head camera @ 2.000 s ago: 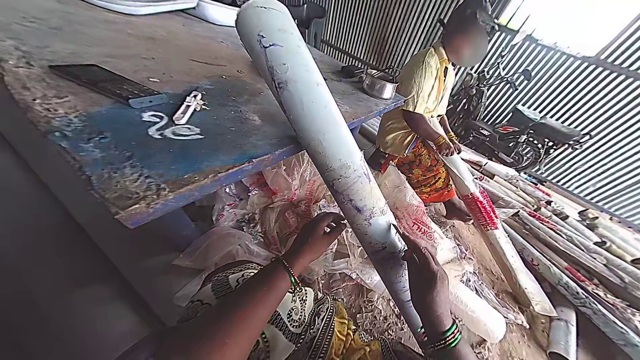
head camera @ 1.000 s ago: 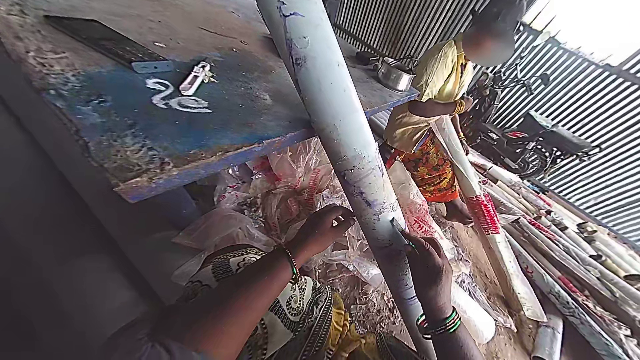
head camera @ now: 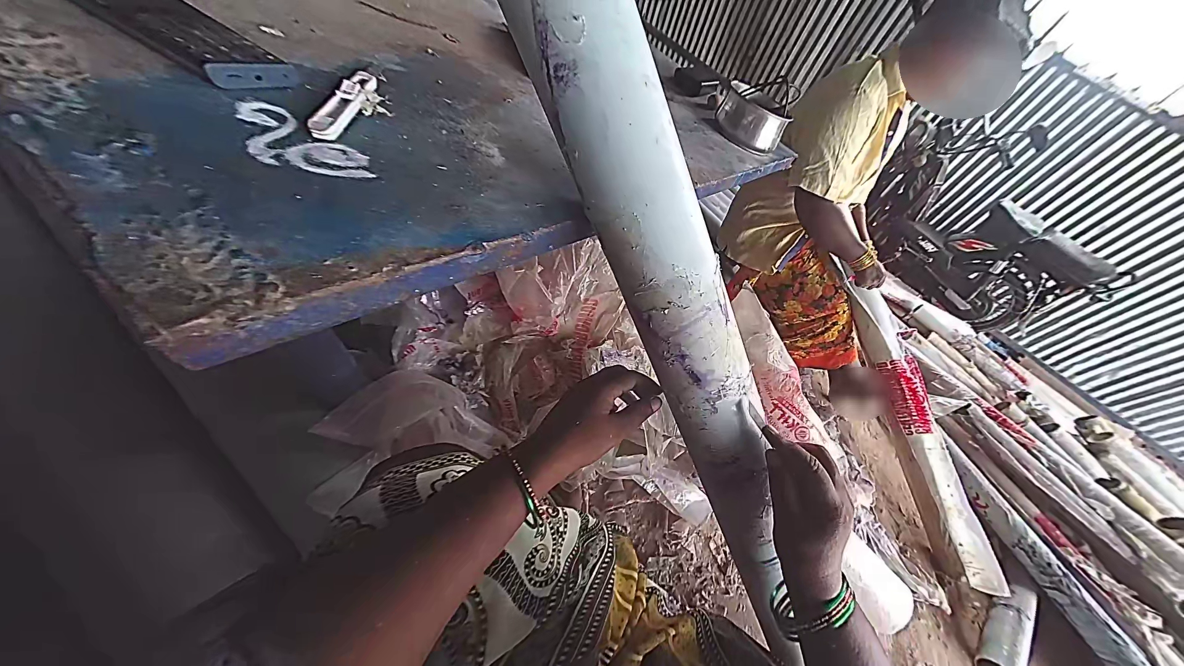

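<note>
A long pale grey tube (head camera: 661, 268), with purple stains and scuffed patches, leans over the edge of a blue-painted table and slants down between my hands. My left hand (head camera: 601, 418) is just left of the tube, fingers curled, with thumb and forefinger close together; nothing is seen in it. On the tube's right side, my right hand (head camera: 803, 495) pinches a small thin blade-like piece (head camera: 757, 418) against the surface. Its exact kind cannot be told.
The table (head camera: 398, 287) bears a metal ruler-like bar (head camera: 250, 74), a small white tool (head camera: 342, 106) and a steel pot (head camera: 751, 118). Plastic wrapping (head camera: 555, 324) lies below. A person (head camera: 814, 194) holds a wrapped roll (head camera: 911, 416) near more rolls and a motorcycle (head camera: 999, 259).
The other person's hands have moved lower along their wrapped roll. My hands stay at the same stretch of the grey tube, on either side of it.
</note>
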